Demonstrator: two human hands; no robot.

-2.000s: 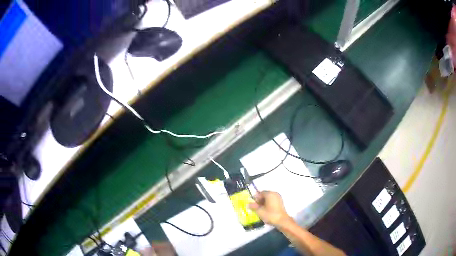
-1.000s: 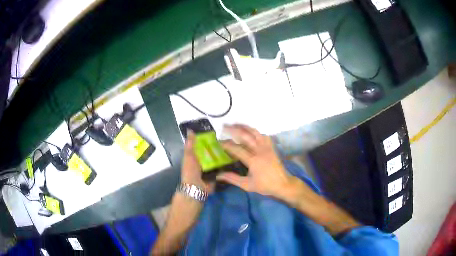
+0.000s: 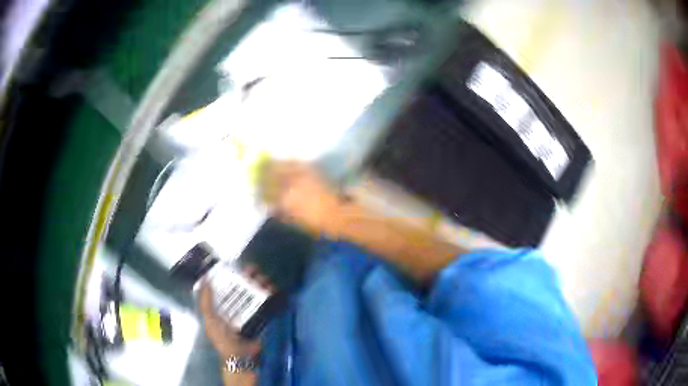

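A smartphone (image 3: 234, 298) lies in my left hand (image 3: 222, 334) at the lower left, tilted, with its black-and-white barcode label facing up. My left thumb and fingers close around its edges, and a metal watch is on that wrist. My right hand (image 3: 298, 197) is blurred, up and to the right of the phone and apart from it, over the white sheets. A small yellow-green patch (image 3: 260, 170) shows at its fingertips; blur hides whether it is held.
White sheets (image 3: 324, 90) cover part of the green bench. Another handset with a yellow-green front (image 3: 142, 324) lies at lower left. A black tray (image 3: 554, 121) with phones label-up is at upper right, beside a large dark tray (image 3: 453, 166). Red clothing shows at the right edge.
The view has turned. Both hands were on a phone with its yellow-green patch up; now the left holds a phone label-up and the right is away from it.
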